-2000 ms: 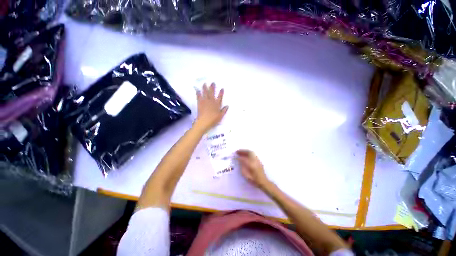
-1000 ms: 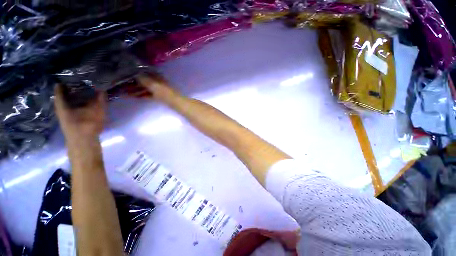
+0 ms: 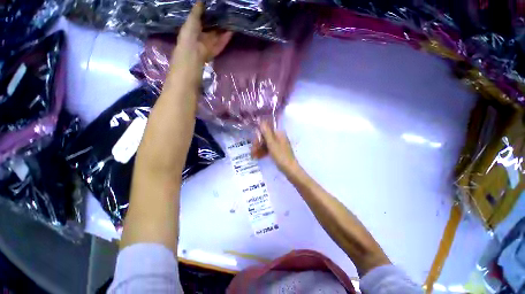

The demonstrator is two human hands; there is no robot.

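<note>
A mauve bagged garment (image 3: 247, 74) in shiny clear plastic lies at the back of the table, partly under the pile's edge. My right hand (image 3: 274, 150) pinches its near edge; the fingers are slightly blurred. My left hand (image 3: 201, 43) reaches over its left part to the pile, fingertips at the dark bags; its grip is unclear. A white shipping label strip (image 3: 253, 189) with black print lies on the table below the garment. A black bagged garment (image 3: 109, 152) with a white hang tag (image 3: 130, 140) lies at left, partly hidden by my left forearm.
Dark and magenta bagged garments (image 3: 368, 28) line the table's back. More dark bags (image 3: 34, 86) are piled at left. A mustard bagged garment (image 3: 498, 172) and pale blue-grey mailers (image 3: 514, 244) are at right. A grey bin (image 3: 52, 247) stands below the left edge. Orange tape (image 3: 443, 250) marks the table.
The mauve garment now lies out from the back pile. My right hand has moved from the pile towards me with its near edge. The view has shifted left.
</note>
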